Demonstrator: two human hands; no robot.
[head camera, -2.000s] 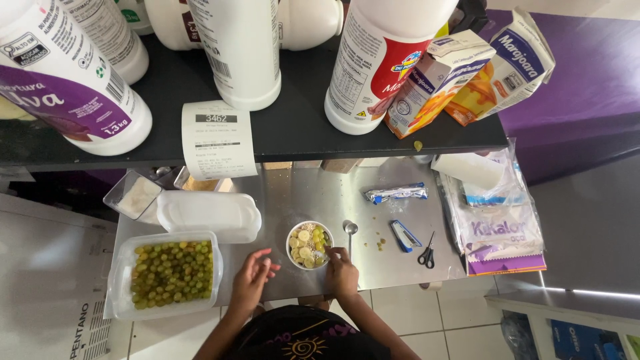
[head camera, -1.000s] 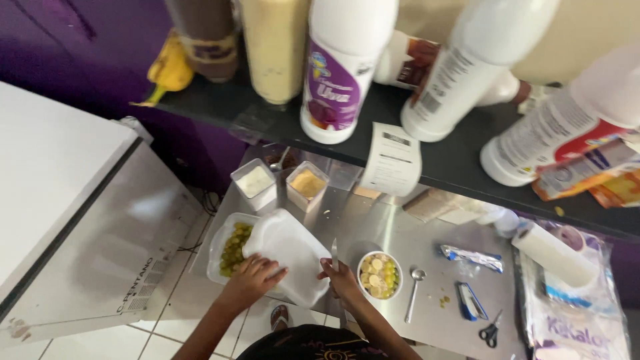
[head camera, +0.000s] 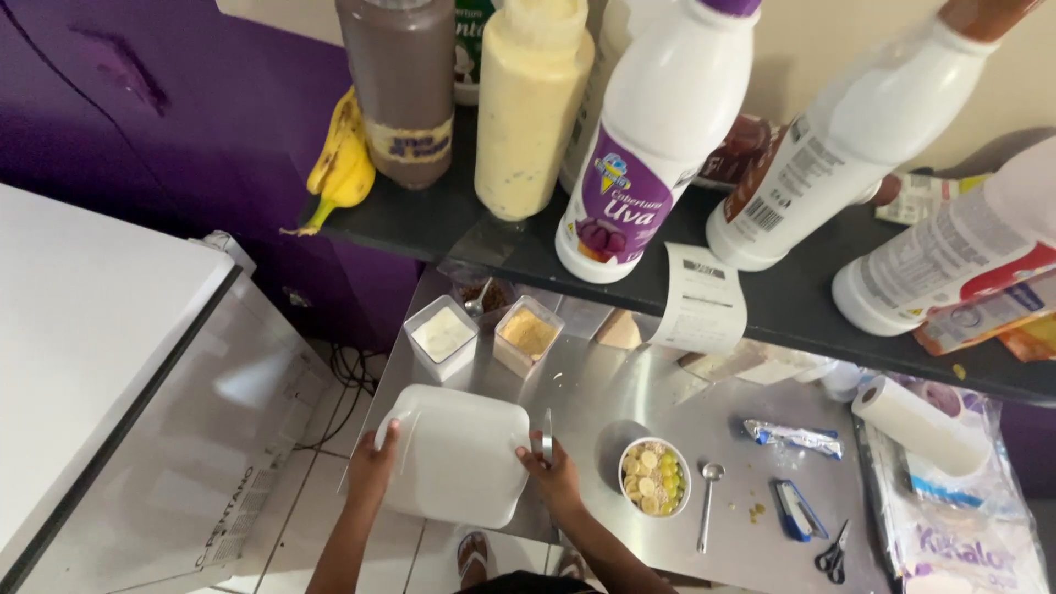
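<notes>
My left hand grips the left edge of a white plastic lid, which covers the container of green grapes. On its right edge rests my right hand, which also holds a knife with the blade pointing up. Right of that hand stands a white bowl holding banana slices, halved green grapes and a pale crumbly topping. A metal spoon lies beside the bowl. Behind the lid are square containers of white powder and tan powder.
A dark shelf with sauce bottles and a banana overhangs the back of the steel table. At the right lie a stapler, scissors, a foil-like wrapper, a paper roll and plastic bags. A white appliance stands left.
The lid, beside the grapes at first and partly over them a second ago, now covers their container. My hands have moved from beside the bowl to the lid's two sides. The view has swung left.
</notes>
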